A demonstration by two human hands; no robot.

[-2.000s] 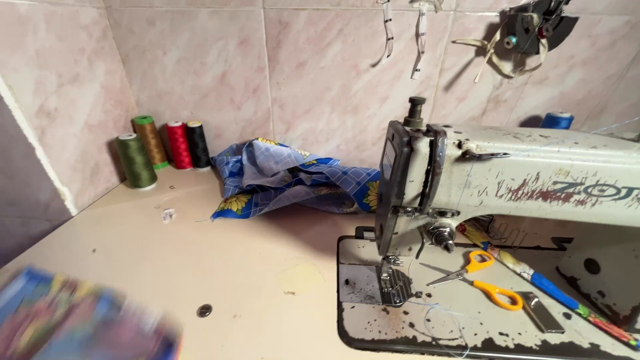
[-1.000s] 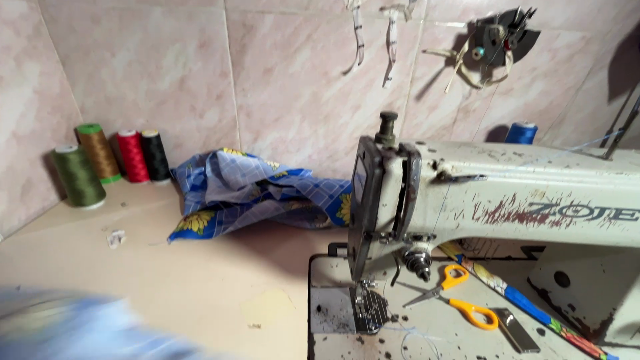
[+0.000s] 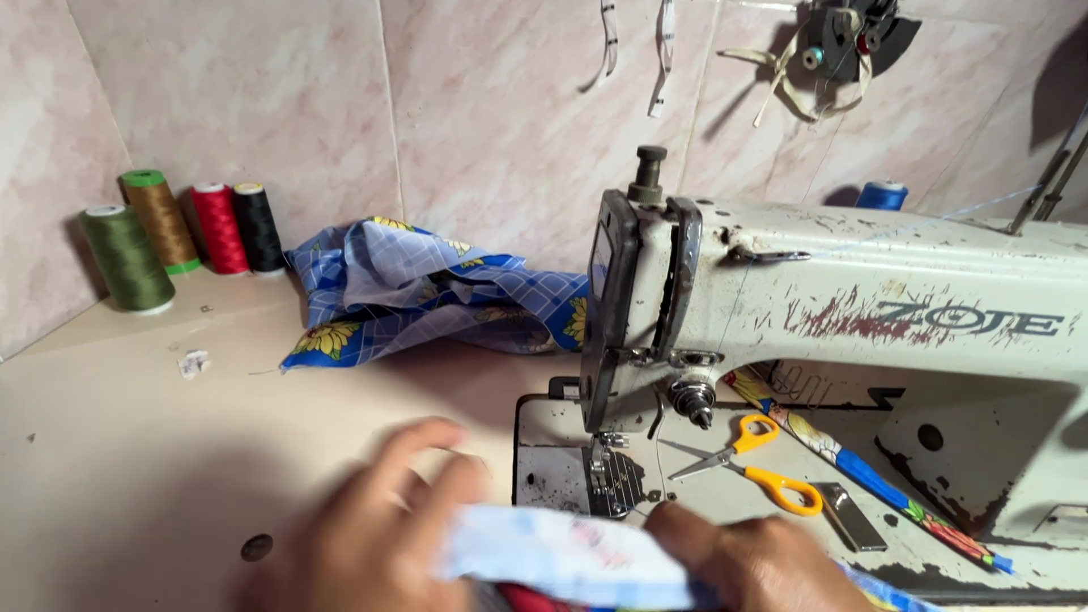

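Note:
A folded piece of light blue printed fabric spans between my two hands in front of the sewing machine's needle area. My left hand, blurred, is at the fabric's left end, thumb and fingers around it. My right hand grips the right end, with more blue cloth showing beyond it. Just past the fabric are the presser foot and needle plate of the white Zoje sewing machine. Orange-handled scissors lie partly spread on the machine bed, beside a small metal piece.
Crumpled blue sunflower-print fabric lies against the tiled wall. Green, brown, red and black thread cones stand at the back left. A rolled patterned fabric strip crosses under the machine arm.
Both hands have come into view with the fabric between them at the lower middle. Blurred cloth was at the lower left in the earlier frames.

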